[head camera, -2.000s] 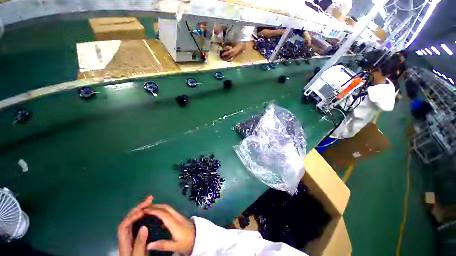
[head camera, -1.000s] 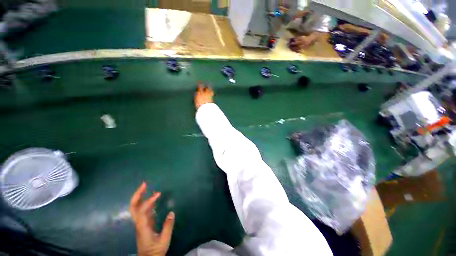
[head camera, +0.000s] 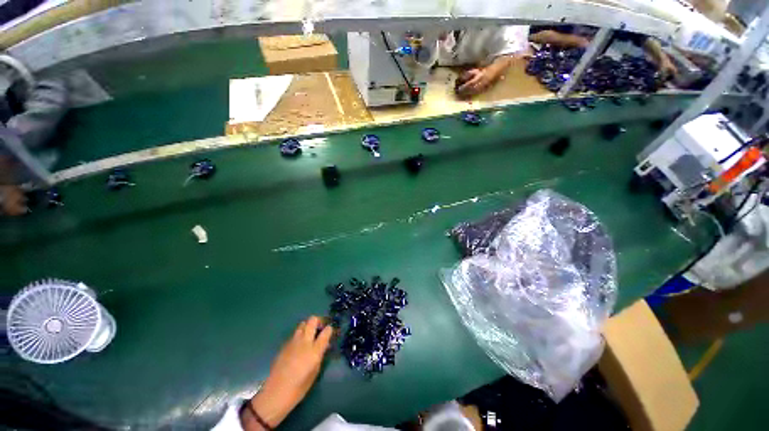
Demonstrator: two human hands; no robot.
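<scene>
A loose pile of small glossy black parts (head camera: 371, 324) lies on the green belt (head camera: 253, 278). My left hand (head camera: 295, 366) is at the pile's left edge, thumb and fingertips close together; whether they pinch a part is unclear. My right sleeve (head camera: 447, 418) is at the bottom edge, by the open brown carton (head camera: 648, 366) with black parts in it. My right hand is almost wholly hidden or cut off there. Plain black housings, one of them left of centre (head camera: 330, 175), lie apart on the belt beyond the pile.
A crinkled clear bag (head camera: 548, 290) with dark parts lies right of the pile. A white fan (head camera: 55, 324) stands at left. Small wired parts (head camera: 290, 147) line the far belt edge. Across the belt are a bench machine (head camera: 375, 71) and another person's hand (head camera: 481, 78).
My right arm has drawn back from the far belt to the carton side; a black housing lies where that hand was. My left hand has moved to the pile, and the view has shifted.
</scene>
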